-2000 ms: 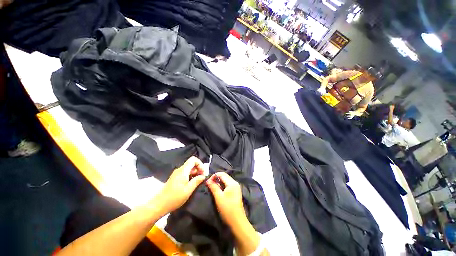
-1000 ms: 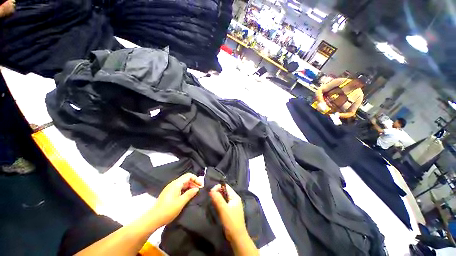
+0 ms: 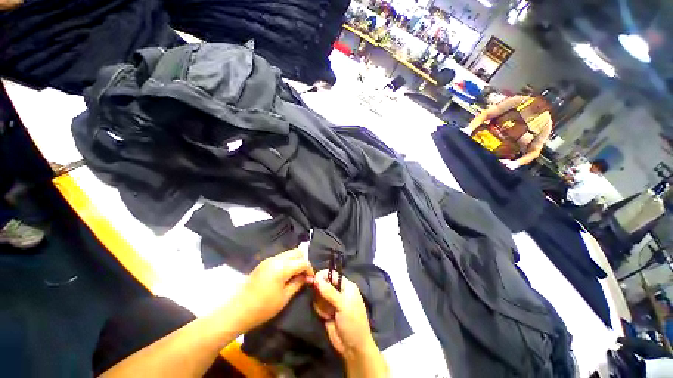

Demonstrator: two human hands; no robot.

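A charcoal jacket (image 3: 295, 159) lies bunched in a long heap on the white table, with tiny white labels on its dark cloth. My left hand (image 3: 277, 284) pinches an edge of the dark cloth at the heap's near side. My right hand (image 3: 341, 310) is close beside it, fingertips nearly touching. It holds small dark thread snips (image 3: 335, 270), whose tips point up past the fingers. The exact cloth edge between the fingertips is mostly hidden.
A similar dark garment (image 3: 472, 280) spreads to the right. Ribbed navy-black piles (image 3: 251, 29) stand at the far left. The table's yellow edge (image 3: 111, 232) runs at lower left. A person in an apron (image 3: 516, 125) works opposite over dark pieces (image 3: 509, 199).
The snips now show clearly upright in my right hand, which has closed in toward my left fingertips. The person opposite has leaned over and moved their arms.
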